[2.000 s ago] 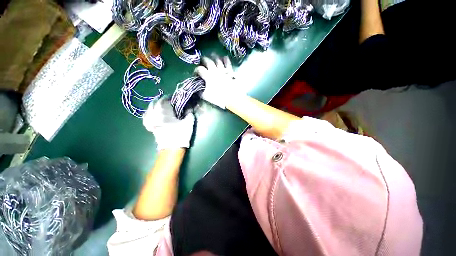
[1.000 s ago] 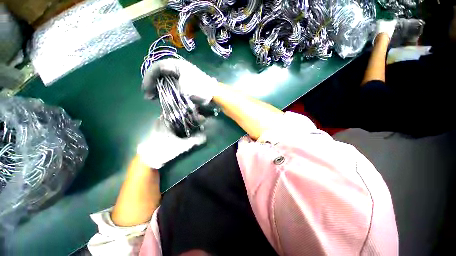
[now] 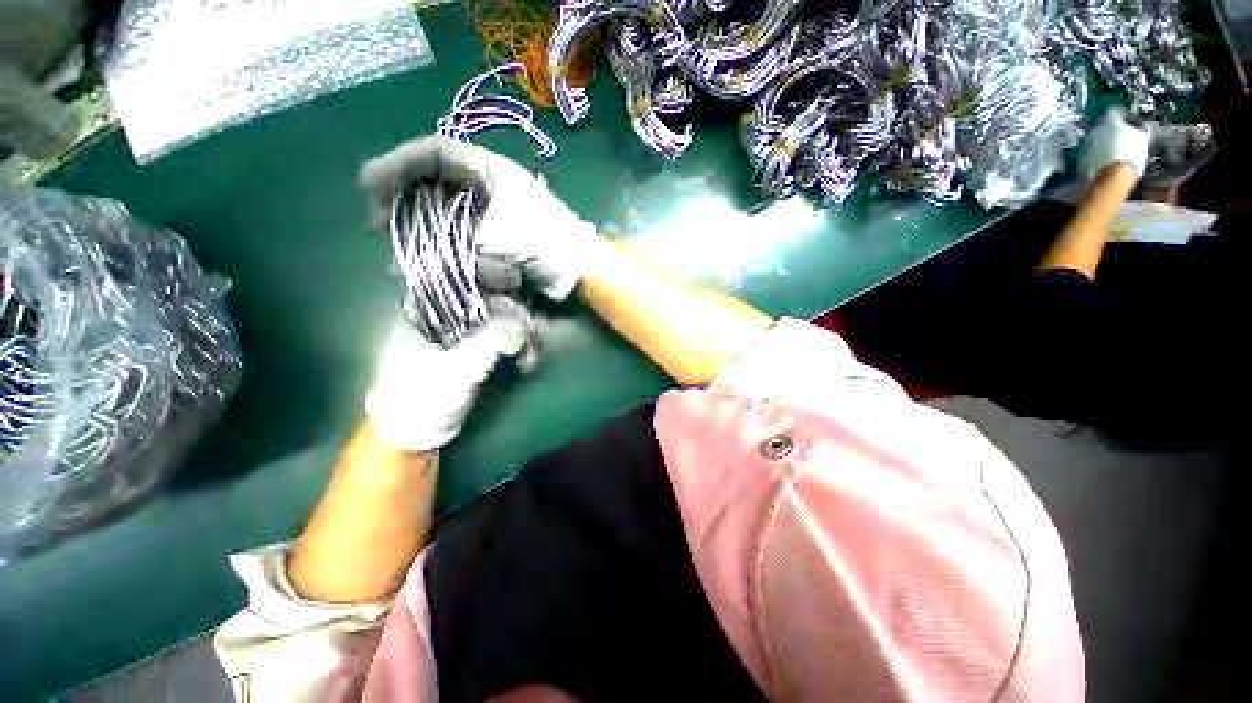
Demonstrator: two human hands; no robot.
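A fist-sized bunch of dark-and-white wire leads is held upright between my two hands above the bench mat. My left hand, in a whitish knitted glove, closes on the lower end. My right hand, in a similar glove with greyer fingers, wraps over the upper end; its palm side is hidden. A few loose curved leads lie on the mat just beyond my right hand.
The green mat carries a large clear bag of leads at left, bubble wrap at upper left, orange strands and a heap of wire hanks at the far side. Another gloved hand is at upper right.
Two seconds ago my hands were farther apart, with the bunch between them. Now both hold it upright, slightly left of one second ago. The view has shifted, showing more of the heap.
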